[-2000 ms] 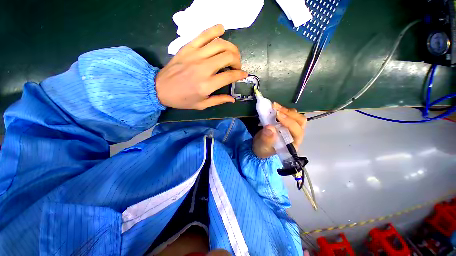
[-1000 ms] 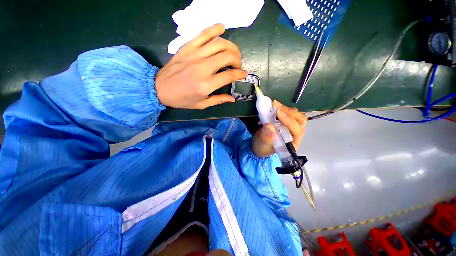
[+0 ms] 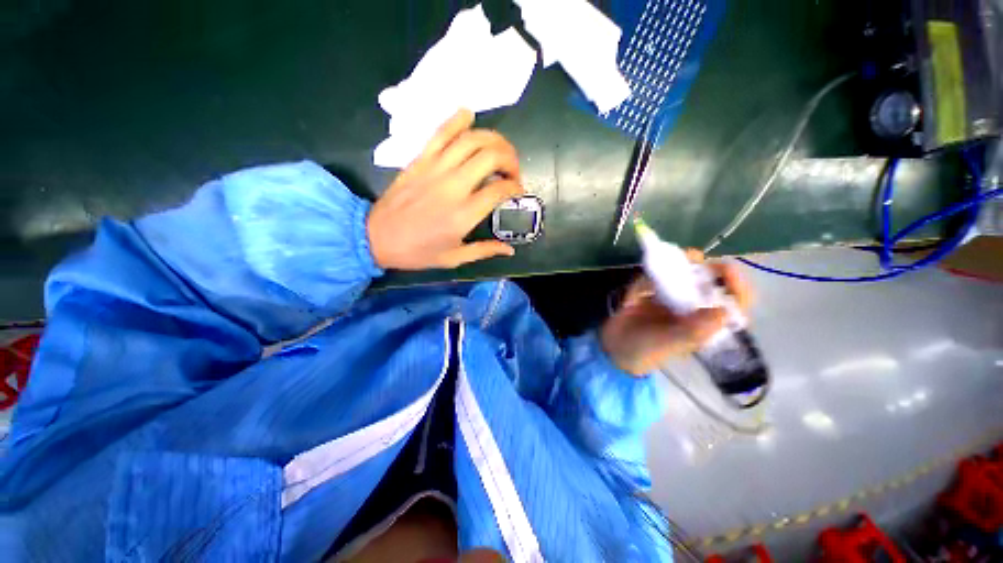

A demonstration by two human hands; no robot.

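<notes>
A small black rounded-square housing point(image 3: 517, 220) with an open centre lies flat on the dark green mat. My left hand point(image 3: 445, 203) rests beside it, thumb and a finger at its left edge, holding it against the mat. My right hand point(image 3: 673, 313) is blurred and holds the translucent white glue syringe point(image 3: 676, 275) like a pen. The syringe's yellowish needle points up and left, off to the right of the housing and apart from it.
White wiping paper point(image 3: 467, 77) and another white piece point(image 3: 577, 50) lie at the back. A blue parts sheet point(image 3: 657, 66) has tweezers point(image 3: 634, 187) at its lower end. A black controller with a gauge point(image 3: 894, 113) stands at right, with a clear hose and blue air line point(image 3: 889, 220).
My right hand has drawn the syringe away from the housing to the right. The view has shifted, bringing more of the controller in. My left hand stays at the housing.
</notes>
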